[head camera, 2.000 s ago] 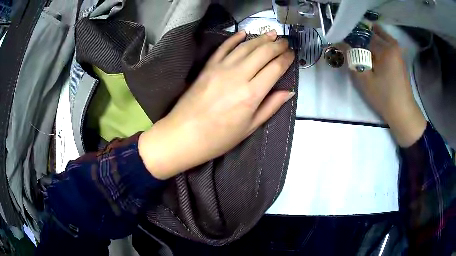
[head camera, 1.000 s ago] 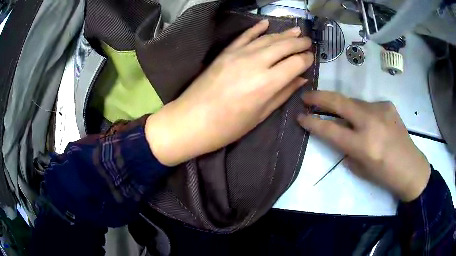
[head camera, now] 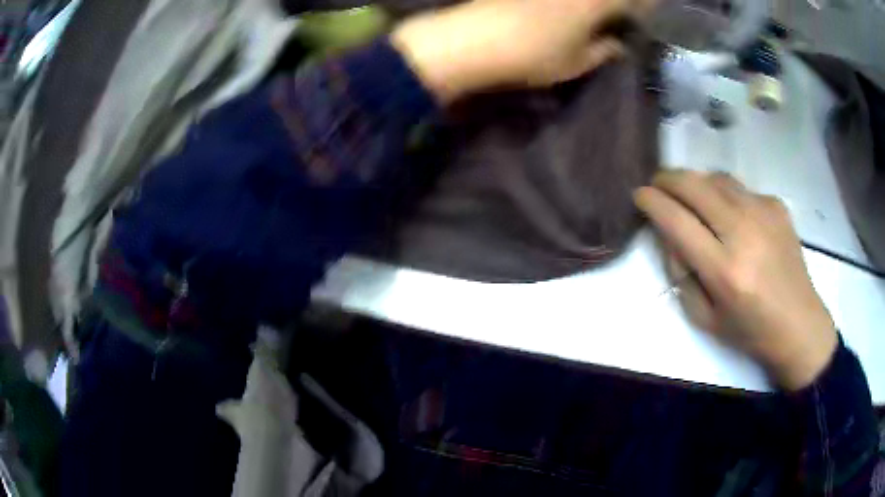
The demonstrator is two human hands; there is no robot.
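Observation:
The view is blurred. The dark brown twill panel (head camera: 543, 184) lies on the white machine table, its curved lower edge towards me. My left hand (head camera: 524, 44) is at the top, fingers curled on the upper part of the brown panel; its fingertips are partly hidden. My right hand (head camera: 742, 262) is at the panel's right edge, index fingertip touching or very near it. The thin tip of an awl (head camera: 672, 289) shows faintly under my right hand. A bit of the green patch (head camera: 340, 29) shows beside my left sleeve.
The sewing machine's needle plate (head camera: 684, 82) is at the top right, with the white ribbed knob (head camera: 766, 92) beside it. Grey garments (head camera: 146, 126) hang at the left. Grey cloth (head camera: 267, 427) hangs below the table edge. Dark cloth (head camera: 859, 146) is at the far right.
My left hand has moved up and right from lying flat, and its fingers have curled. The brown panel's lower edge has moved up. My right hand came from behind the knob to the panel's edge.

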